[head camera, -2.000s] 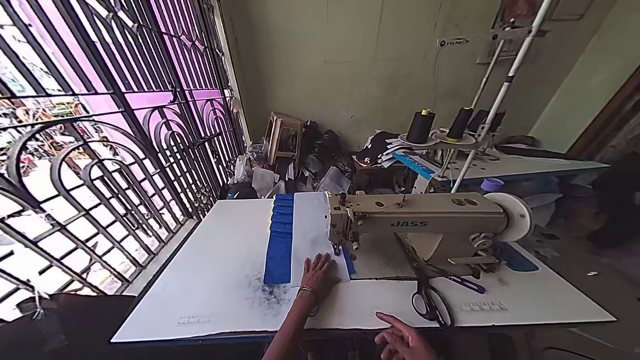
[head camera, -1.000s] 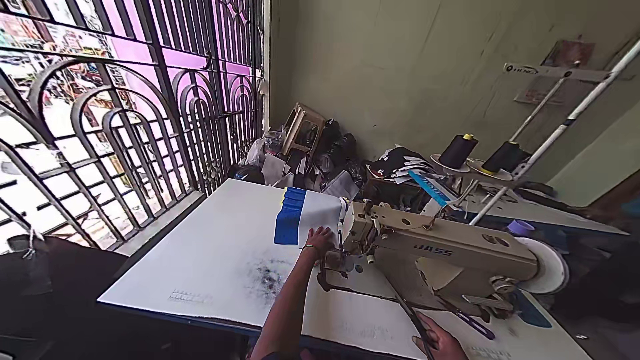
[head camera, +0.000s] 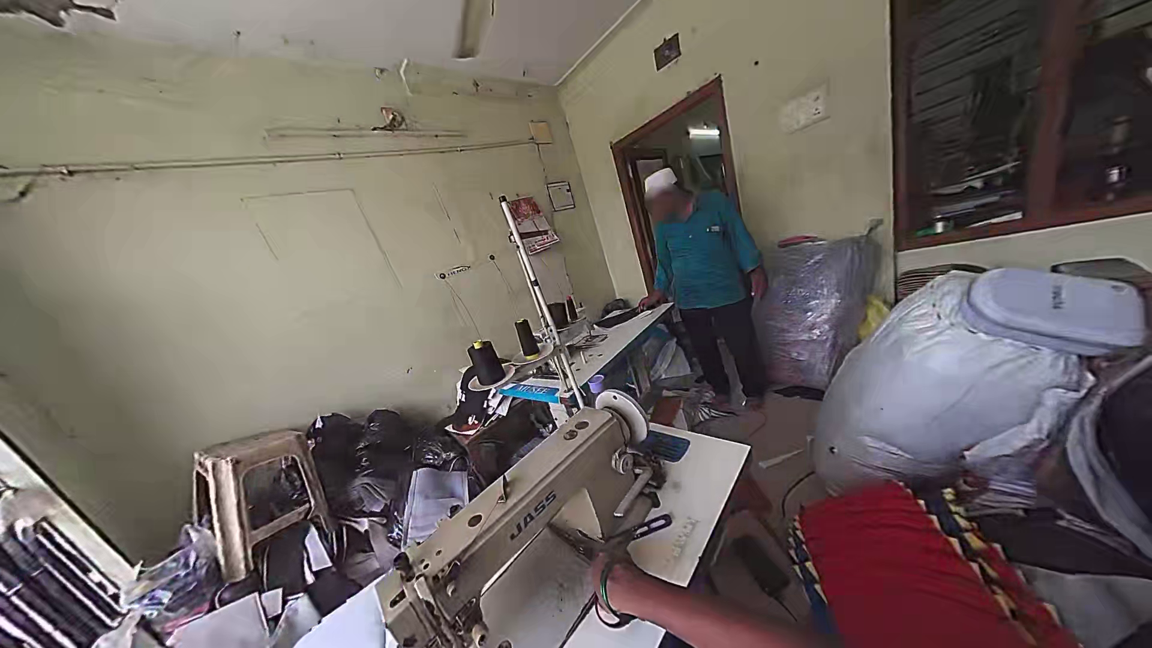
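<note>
A beige sewing machine (head camera: 531, 513) runs diagonally across the lower middle, its handwheel (head camera: 623, 414) at the upper right end. My right hand (head camera: 614, 569) is over the machine bed, beside the arm, with dark and green loops around its wrist area. Dark scissors (head camera: 580, 540) lie at its fingers; blur and overlap hide whether they are gripped. Just beyond is a purple-dark handle loop (head camera: 652, 526). My left hand is out of view, and so is the blue and white cloth.
A person (head camera: 706, 252) in a teal shirt stands by the far table (head camera: 621, 346). Thread cones (head camera: 486, 363) stand behind the machine. A worn stool (head camera: 261, 468) and black bags are at left; a large white sack (head camera: 936, 387) and red fabric (head camera: 900, 558) are at right.
The view has swung strongly right and up. My left hand, on the cloth before, has left the view. My right hand, empty at first, reached the scissors a second ago.
</note>
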